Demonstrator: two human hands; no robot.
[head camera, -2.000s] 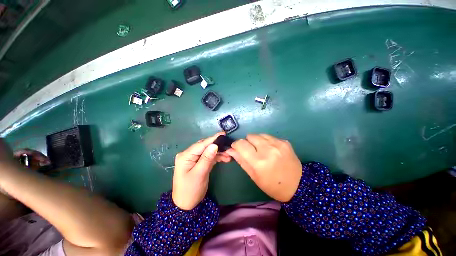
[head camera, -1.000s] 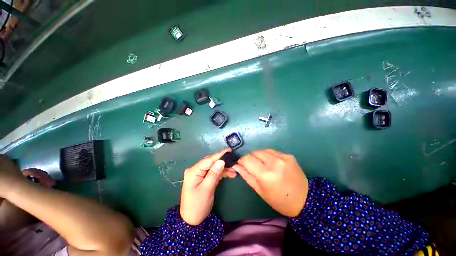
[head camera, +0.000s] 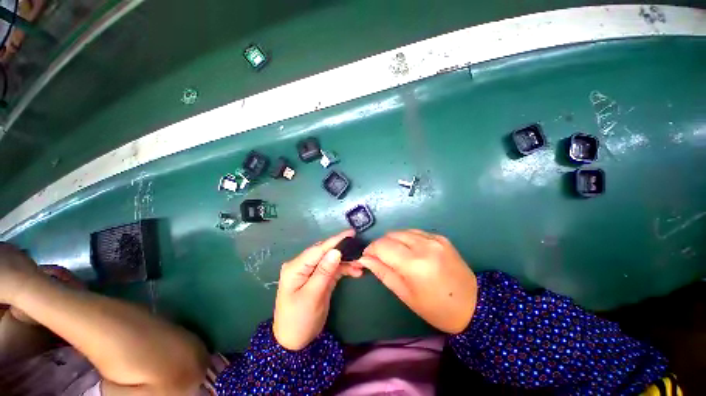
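Note:
My left hand (head camera: 307, 290) holds a black housing (head camera: 351, 248) between thumb and fingers, low in the centre of the view. My right hand (head camera: 422, 274) pinches the housing's right side; its fingertips touch it. What the right fingertips do on it is hidden. An open black shell (head camera: 360, 218) lies on the bench just beyond my fingers. Another open shell (head camera: 336, 184) lies a little farther away.
Several black units and small boards lie left of centre, including a shell with a green board (head camera: 254, 210). A pale insert (head camera: 409, 186) lies right of centre. Three open shells (head camera: 590, 182) lie at right. A black tray (head camera: 124, 251) and a neighbour's arm (head camera: 116, 332) are at left.
The view has shifted. Both hands stay on the black housing throughout. The unit with a green board on the conveyor belt has moved left since the last frame.

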